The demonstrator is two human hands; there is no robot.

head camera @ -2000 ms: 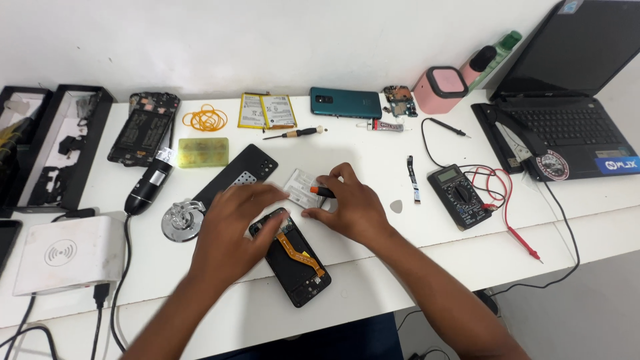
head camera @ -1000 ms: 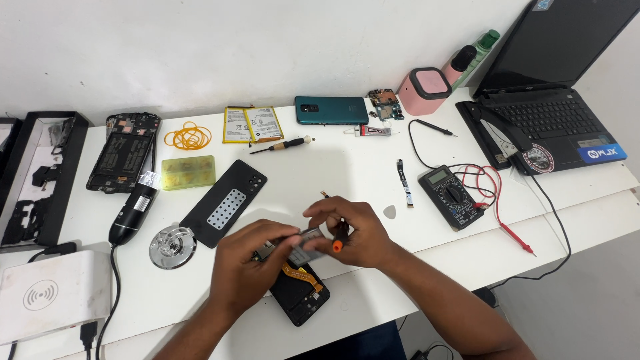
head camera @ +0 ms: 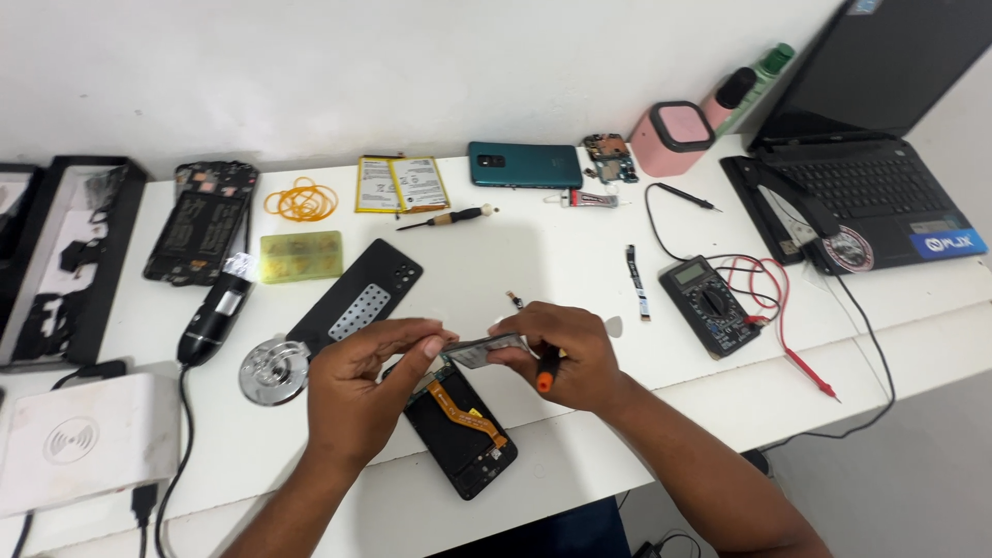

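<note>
My right hand [head camera: 570,353] grips a flat grey phone battery [head camera: 484,350] between thumb and fingers, with an orange-ended tool [head camera: 547,373] also held in the palm. At the battery's left end, my left hand [head camera: 376,380] pinches its edge or something thin there; the fingertips hide which. Below both hands lies an opened phone [head camera: 461,434], its black inside facing up and an orange flex cable [head camera: 465,417] across it. A black phone back cover [head camera: 360,298] rests up and left of the left hand. Behind the right hand is a small flex part [head camera: 514,298].
A multimeter [head camera: 709,302] with leads and a laptop [head camera: 868,186] stand right. Behind are a screwdriver [head camera: 446,218], yellow-edged batteries [head camera: 401,184] and a teal phone [head camera: 525,164]. At left are a metal disc [head camera: 273,372], a handheld microscope [head camera: 215,318] and a white box [head camera: 89,442].
The battery lay low between the hands two seconds ago and is now held up, tilted, above the opened phone. The left hand's fingers have closed near its left end.
</note>
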